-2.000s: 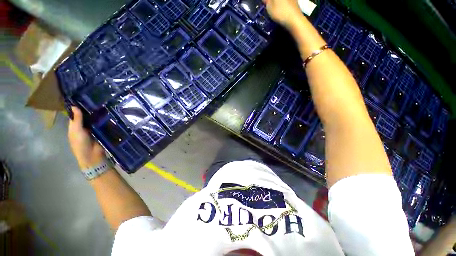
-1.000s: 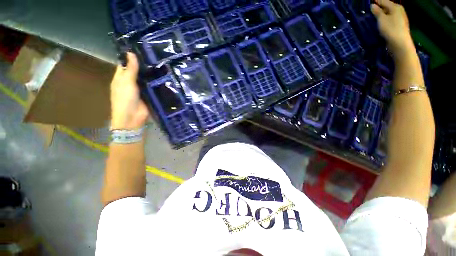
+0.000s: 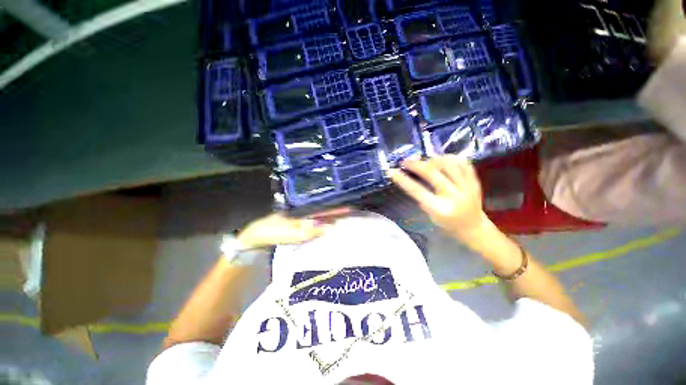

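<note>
A shiny black blister tray (image 3: 387,71) with rows of blue-edged rectangular pockets lies on the bench in front of me. Its near edge sticks out past the bench edge. Other dark tray edges show at its left side, so it seems to lie on more trays. My right hand (image 3: 444,192) touches the near edge right of centre, fingers spread on the rim. My left hand (image 3: 289,229) is low at the near left edge, fingers flat and pointing right; whether it touches the tray cannot be told. Whether the pockets hold parts is unclear through the glare.
The dark green bench (image 3: 105,128) runs to the left under a curved pale rail (image 3: 90,31). More dark trays (image 3: 602,45) lie at the upper right beside another person's arm and pink clothing (image 3: 613,180). A red stool (image 3: 515,192) and a brown cardboard box (image 3: 98,259) stand below the bench.
The tray was held up and tilted by both hands; it now lies level, square to me, on the bench. My right hand has moved from its far corner to the near edge; my left has left its side.
</note>
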